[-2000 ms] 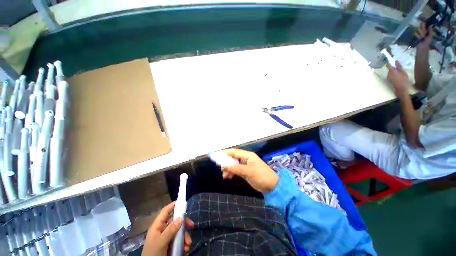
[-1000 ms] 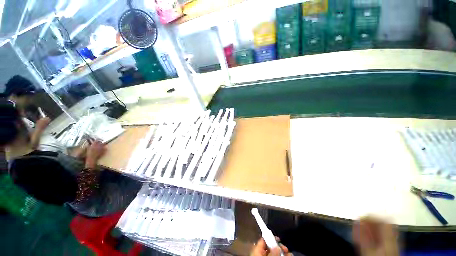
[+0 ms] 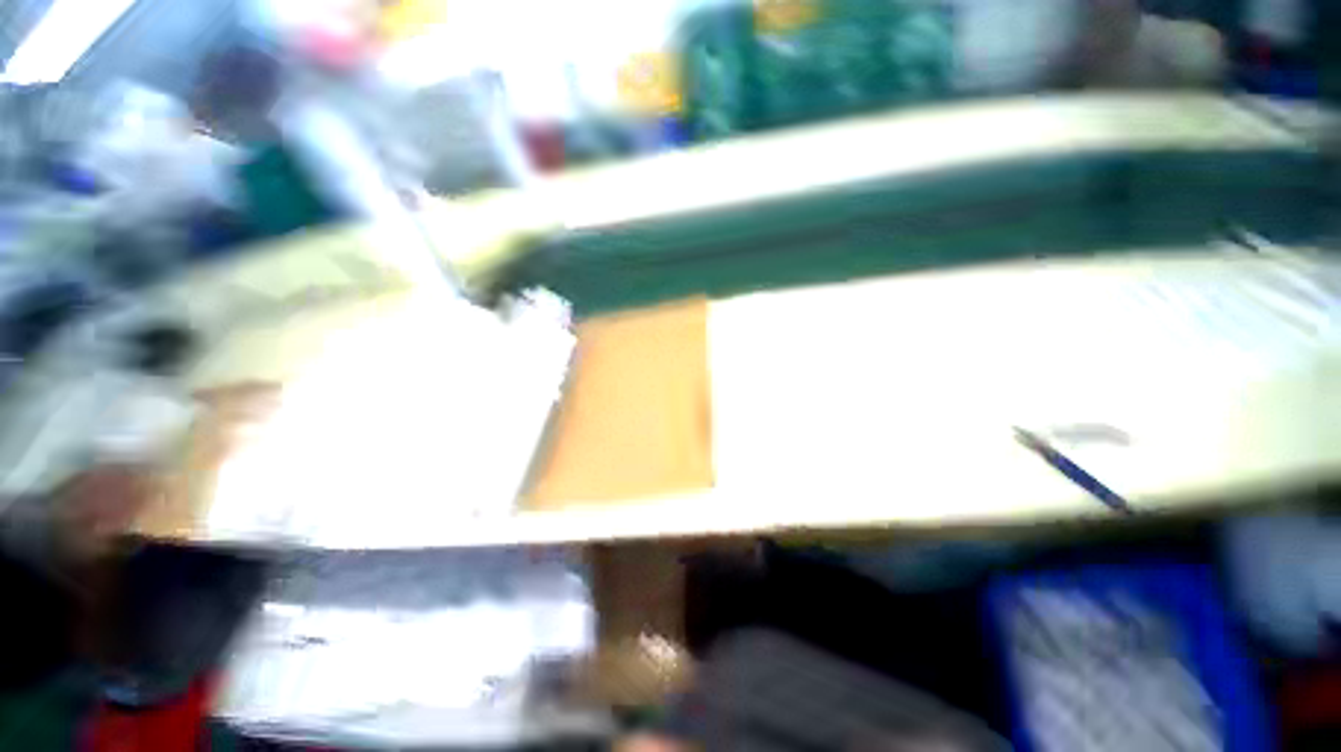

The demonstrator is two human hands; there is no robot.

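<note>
The view is strongly blurred. A small skin-toned patch at the bottom edge seems to be part of my left hand (image 3: 643, 742); its fingers and anything in it cannot be made out. My right hand is not in view. The stacked white handles (image 3: 419, 419) show as one bright white mass on the left of the bench. The blue parts bin (image 3: 1232, 646) is at the lower right, with a heap of short pale pieces (image 3: 1110, 676) in it.
The brown cardboard sheet (image 3: 640, 404) lies right of the handles. The blue-handled cutters (image 3: 1081, 473) lie near the front edge of the cream-white bench (image 3: 868, 382). Clear plastic trays (image 3: 427, 646) sit below the edge. A blurred person (image 3: 111, 507) is at far left.
The view has swung and blurred; the bench, handles and cutters now sit further left in the picture. The blue bin has come into view. My right hand and the held handle are no longer seen.
</note>
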